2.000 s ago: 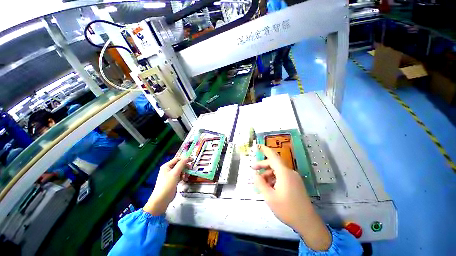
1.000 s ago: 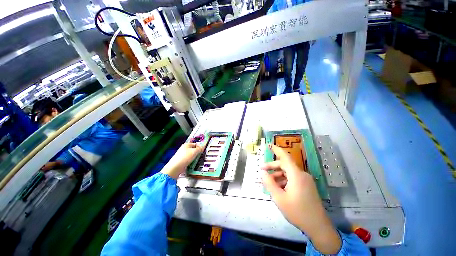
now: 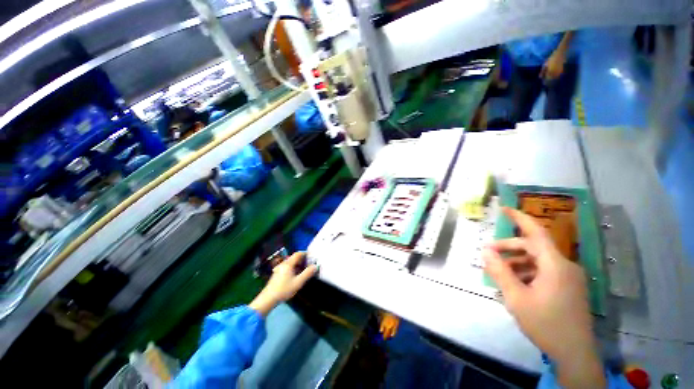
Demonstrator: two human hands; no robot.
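Note:
The left fixture with its green frame (image 3: pixel 430 199) sits on the white machine table. A pale slotted plate (image 3: pixel 397 210) lies inside this frame. The right fixture has a green frame (image 3: pixel 595 251) around an orange-brown base (image 3: pixel 561 216). My right hand (image 3: pixel 536 277) is over the near left part of the right fixture, fingers curled; whether it pinches something small I cannot tell. My left hand (image 3: pixel 288 279) is off the fixtures, beside the table's front left corner, fingers slightly apart, with nothing visible in it.
The machine head (image 3: pixel 351 102) stands behind the left fixture. A yellow-green crumpled item (image 3: pixel 478 199) lies between the fixtures, a pink-purple item (image 3: pixel 373 185) behind the left one. A red button (image 3: pixel 637 377) is at lower right. A glass-topped shelf runs left. People are behind.
My left hand has let go of the left fixture's green frame and moved left and down, off the table. My right hand stays over the right fixture. The view has turned left.

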